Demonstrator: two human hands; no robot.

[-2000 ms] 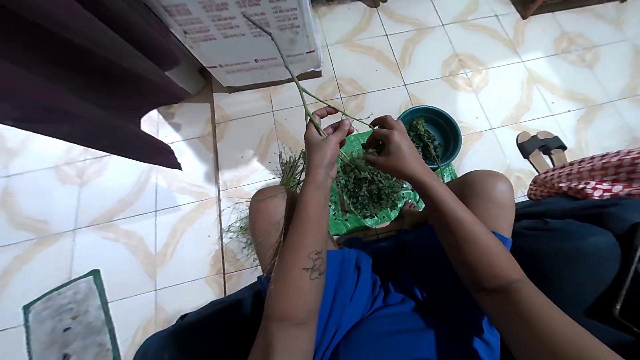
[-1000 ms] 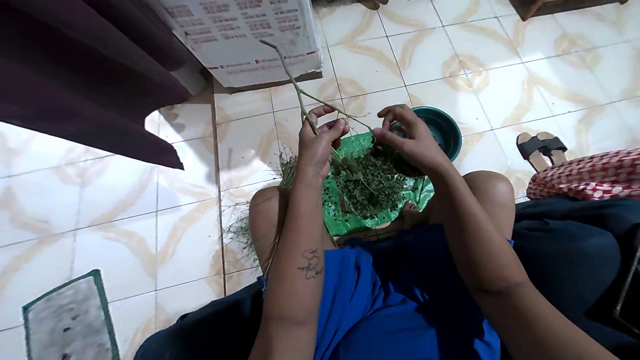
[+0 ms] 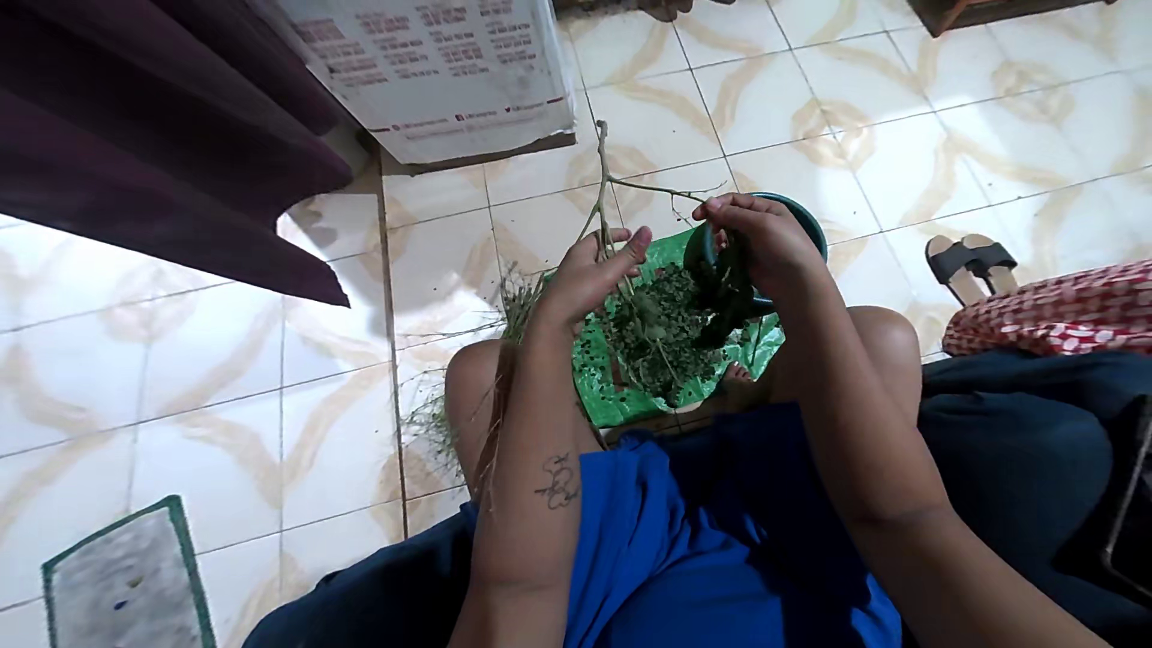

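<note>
A leafless forked plant stem stands up from my left hand, its lower part between thumb and fingers. My right hand pinches the end of a thin side twig of that stem, and dark green leaves hang in or just below this hand. Beneath both hands, a heap of small green leaves and sprigs lies on a green plastic sheet. A teal plastic basin stands behind my right hand, which hides much of it.
Thin cut stems lie by my left knee. A white printed box stands ahead on the tiled floor, beside a purple curtain. Sandals and red patterned cloth are at right. A grey mat lies at lower left.
The forked stem, earlier leaning to the left, now stands more upright. My right hand has moved right and a little forward, out to the end of the side twig.
</note>
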